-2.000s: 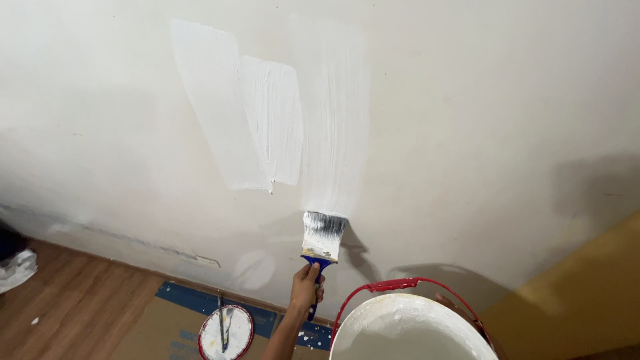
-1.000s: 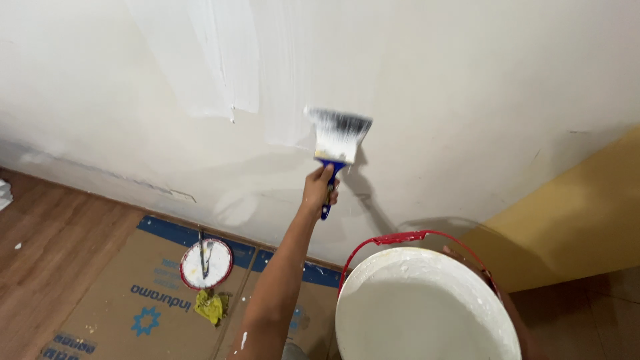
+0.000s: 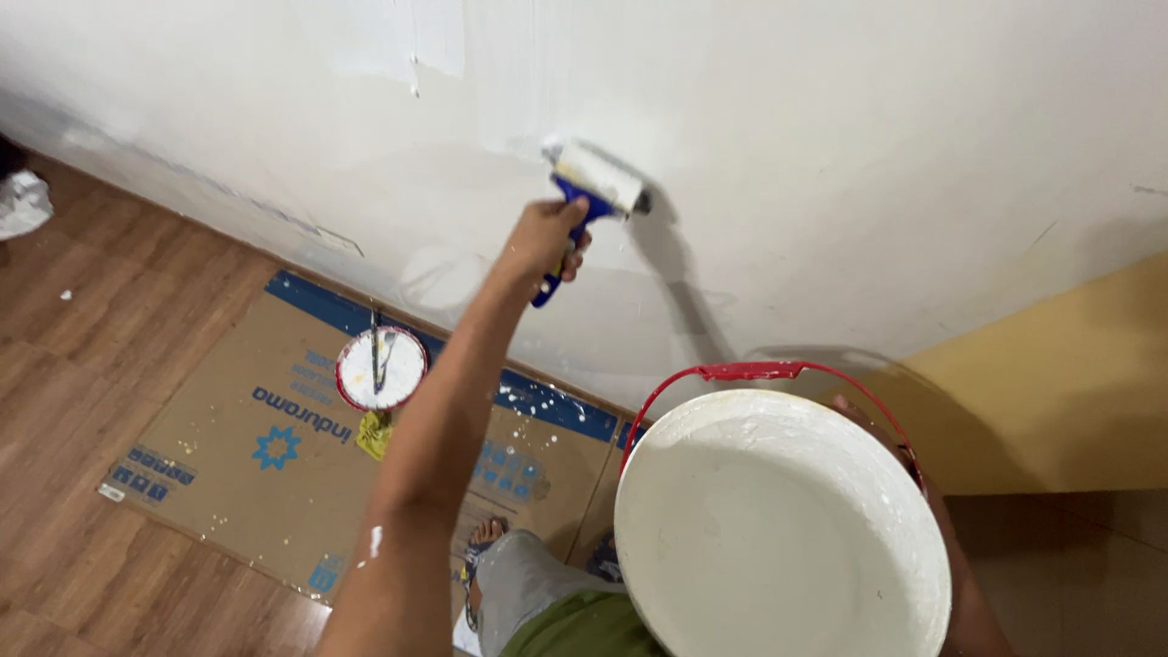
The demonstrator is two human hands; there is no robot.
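Observation:
My left hand (image 3: pixel 547 239) is closed around the blue handle of a wide paintbrush (image 3: pixel 598 178), whose paint-coated head is tilted against the pale wall (image 3: pixel 776 173). Below and to the right, a large white bucket (image 3: pixel 890 484) with a red handle (image 3: pixel 748 370) holds off-white paint (image 3: pixel 757 547). My right hand (image 3: pixel 858 415) supports the bucket from its far right side, mostly hidden behind it. Whiter strokes of paint (image 3: pixel 401 36) show on the wall at the upper left, with a small drip beneath them.
Flattened cardboard (image 3: pixel 219 456) spattered with paint covers part of the wooden floor (image 3: pixel 55 365). On it lie a round red-rimmed lid (image 3: pixel 381 368) with a thin brush across it and a yellow cloth (image 3: pixel 374 433). A yellow panel (image 3: pixel 1068 392) stands at the right. A foot shows below.
The brush was lower on the wall, beneath the right-hand stroke, two seconds ago; its head has since turned to a slant. The view has shifted downward, showing more cardboard and bucket.

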